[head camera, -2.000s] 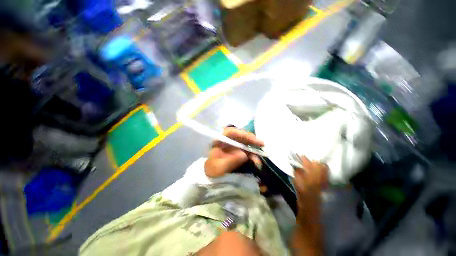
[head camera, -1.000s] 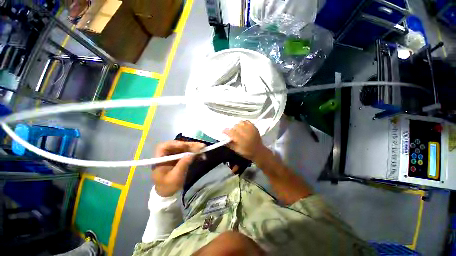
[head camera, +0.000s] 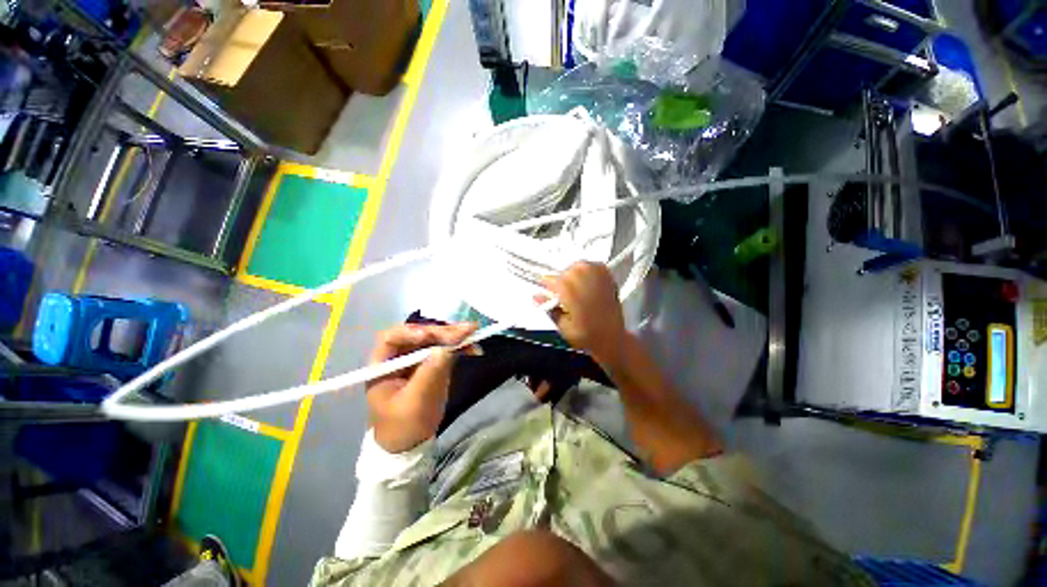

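A long strand of white tubing (head camera: 287,393) forms an open loop out to the left. My left hand (head camera: 410,384) pinches it near the front of the coil. My right hand (head camera: 583,307) holds the same strand further right, at the near edge of the coil. The coil of white tubing (head camera: 522,172) lies just beyond both hands, with loose strands across its middle. The upper part of the loop passes over the coil and runs right to the machine. A white covering is on my left forearm.
The machine (head camera: 861,333) with a keypad and display stands at right, with metal rods behind. A clear plastic bag (head camera: 735,115) with a green patch lies beyond the coil. Boxes (head camera: 362,46), a metal rack and a blue stool (head camera: 109,333) are at left. A shoe shows at bottom left.
Since one second ago, the loop has narrowed and its left end has moved in and down. My right hand has shifted slightly right and up. Strands in the coil lie differently.
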